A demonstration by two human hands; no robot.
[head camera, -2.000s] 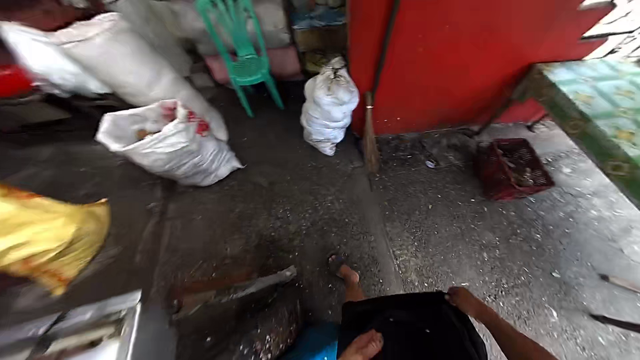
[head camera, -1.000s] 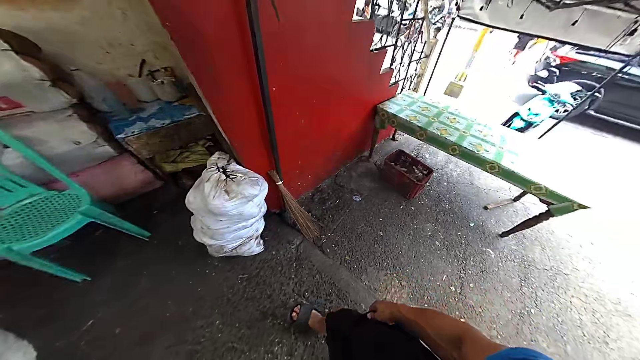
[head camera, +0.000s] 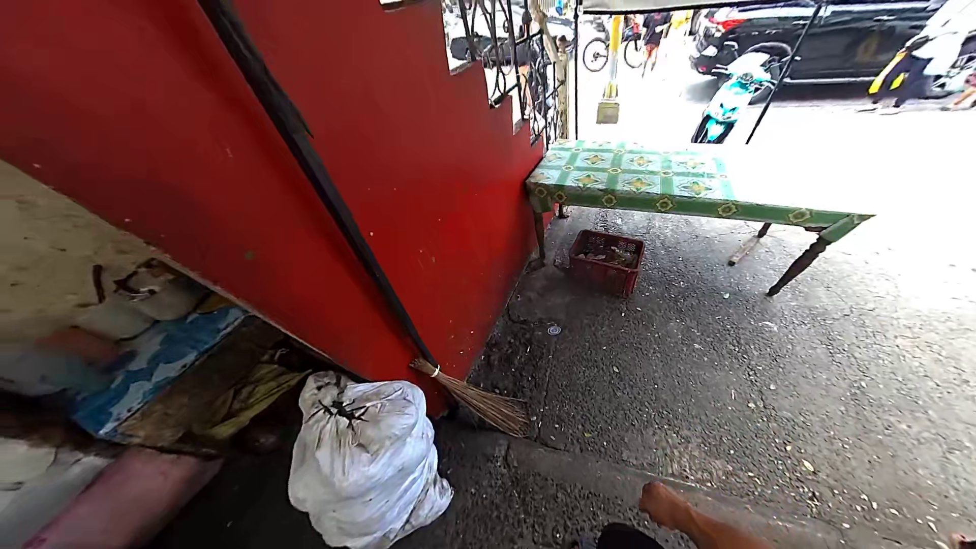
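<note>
My right hand shows at the bottom edge, right of centre, its forearm running down to the right. It looks loosely curled, but its fingers and palm do not show well enough to tell whether it holds anything. Just left of it is a bit of black cloth. My left hand is out of view. Nearest on the left stands a tied white woven sack. Beyond it a stick broom leans against the red wall, bristles down. A small skin-coloured patch at the bottom right corner is unclear.
A low concrete ridge crosses the floor. A red plastic crate stands by a table with a green patterned cover. At left is a low shelf with a blue cloth. A motor scooter and dark vehicle are outside.
The view has swung right, from the sacks and green chair toward the table and street. My right hand was at the black cloth earlier; a small gap now shows between them.
</note>
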